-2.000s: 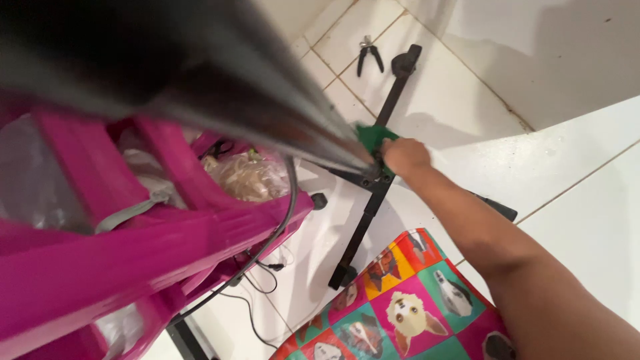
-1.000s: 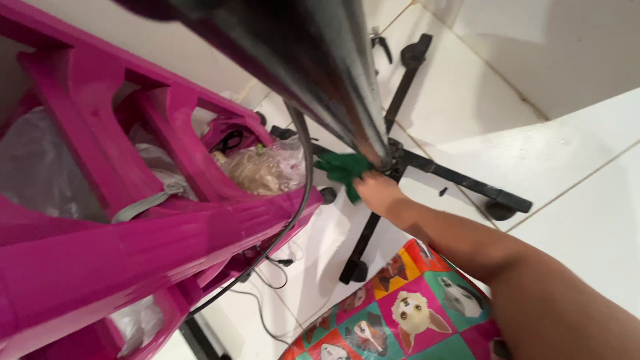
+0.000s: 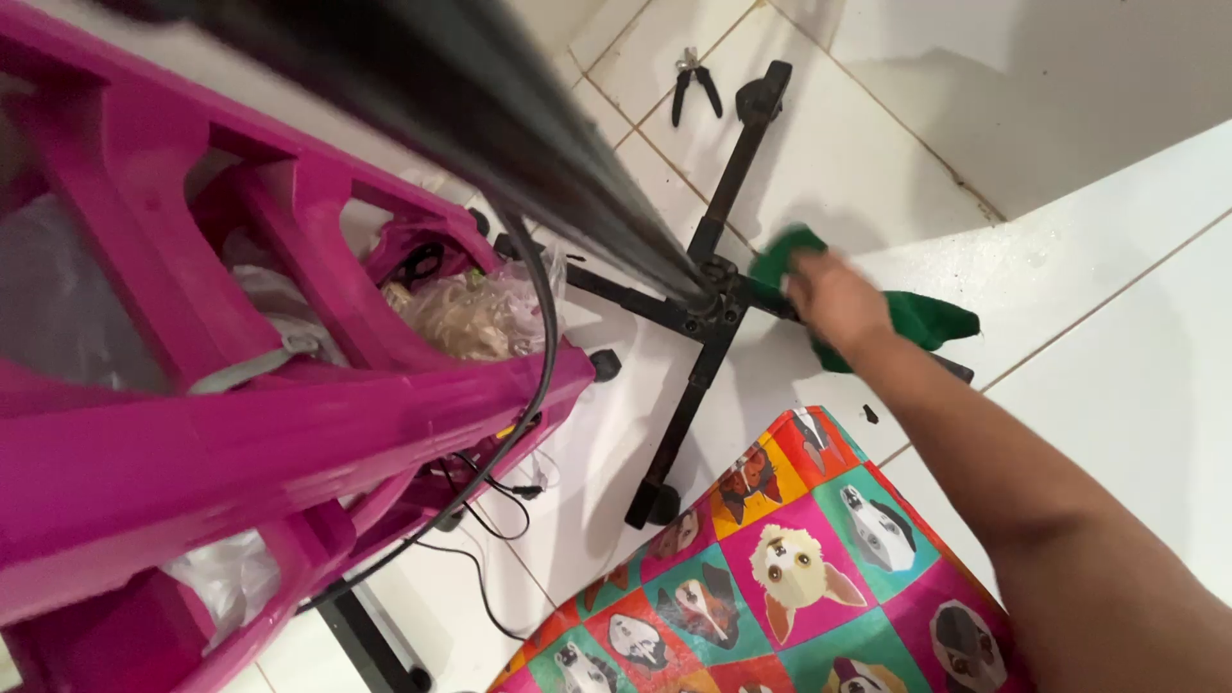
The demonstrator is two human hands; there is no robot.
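The arm reaching in from the lower right ends in my right hand [image 3: 835, 298], slightly blurred, which grips a green cloth [image 3: 929, 320]. The cloth lies over one leg of a black wheeled stand base [image 3: 714, 332], and parts of it show on both sides of the hand. A dark metal pole [image 3: 577, 173] rises from the hub toward the upper left, large and blurred near the camera. My left hand is out of view.
A magenta plastic shelf cart [image 3: 289, 423] holding plastic bags [image 3: 481, 313] fills the left. A black cable [image 3: 547, 327] hangs in front of it. Black-handled pliers [image 3: 695, 87] lie on the tiled floor at the top. A bag printed with dog faces [image 3: 770, 577] sits at the bottom.
My right hand and the green cloth have moved from the left side of the hub onto the leg at its right. The view has shifted somewhat.
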